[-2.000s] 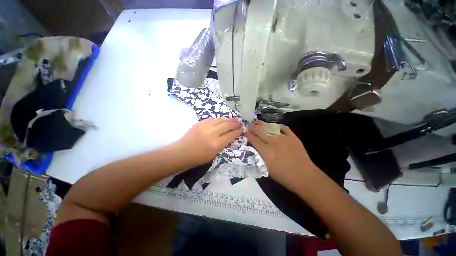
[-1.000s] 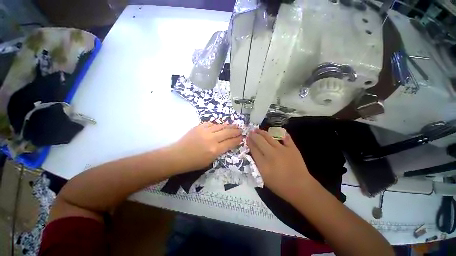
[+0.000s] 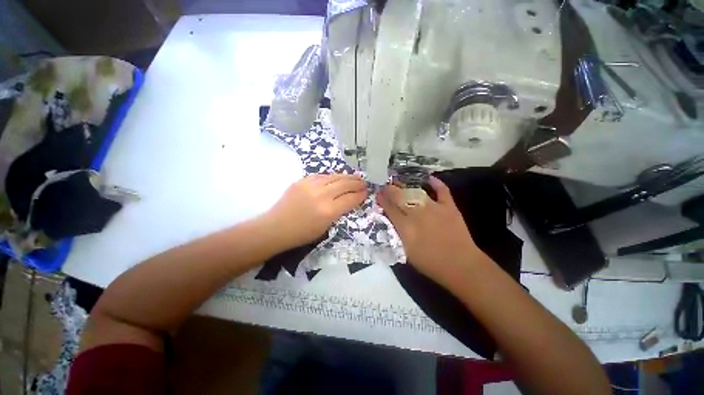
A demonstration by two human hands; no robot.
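A white-and-dark lace panel (image 3: 359,234) lies under the sewing machine head (image 3: 386,85) and spreads towards the table's front edge. My left hand (image 3: 320,202) lies flat on the lace, left of the needle area, fingertips close to the presser foot. My right hand (image 3: 424,224) presses on the cloth just right of it, fingers by the small yellowish block (image 3: 414,197). A black fabric piece (image 3: 494,224) lies under and to the right of my right hand. The fingertips hide the seam.
A blue-rimmed tray (image 3: 117,127) with black pieces (image 3: 76,202) stands at the left. A plastic-wrapped part (image 3: 297,96) hangs left of the needle. A dark rectangle (image 3: 567,247) and black-handled scissors (image 3: 688,310) lie at the right. A printed ruler (image 3: 332,310) runs along the front edge.
The camera view has shifted, moving the whole scene in the picture. Both hands stay on the cloth beside the needle; the black fabric at the right lies slightly differently.
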